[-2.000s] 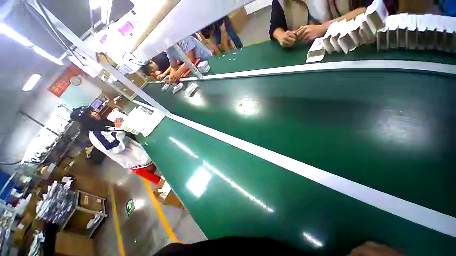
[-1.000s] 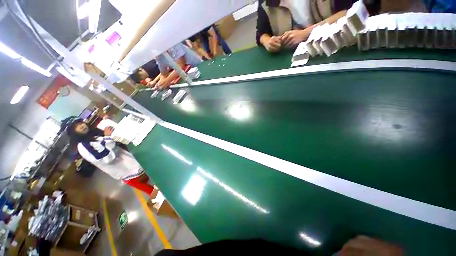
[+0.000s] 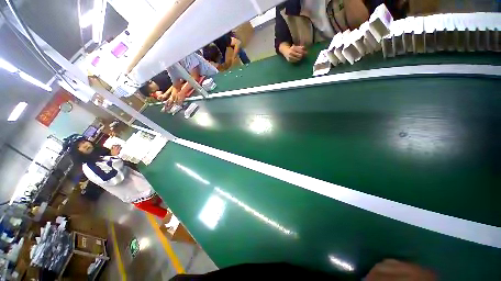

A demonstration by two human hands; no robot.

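A hand [image 3: 400,271] shows at the bottom edge, right of the middle, cut off by the frame and blurred. It lies at the near side of the green bench [image 3: 307,137], beside a dark sleeve [image 3: 263,273]. From its place I take it as my right hand; its fingers cannot be made out, nor whether it holds anything. My left hand is not in view. A white dividing strip [image 3: 329,189] runs along the bench beyond the hand.
A long row of open white cartons [image 3: 439,41] leans at the far right, by a seated person [image 3: 307,27]. Small white cartons [image 3: 191,110] lie near other people's hands. A person in a white jacket [image 3: 118,175] stands left, beside stacked white items [image 3: 144,147]. An overhead shelf [image 3: 187,41] crosses above.
The view has shifted slightly, so the bench's far things sit further left. The person across now shows one hand on the bench instead of two together. The hand at the bottom edge stays nearly in place.
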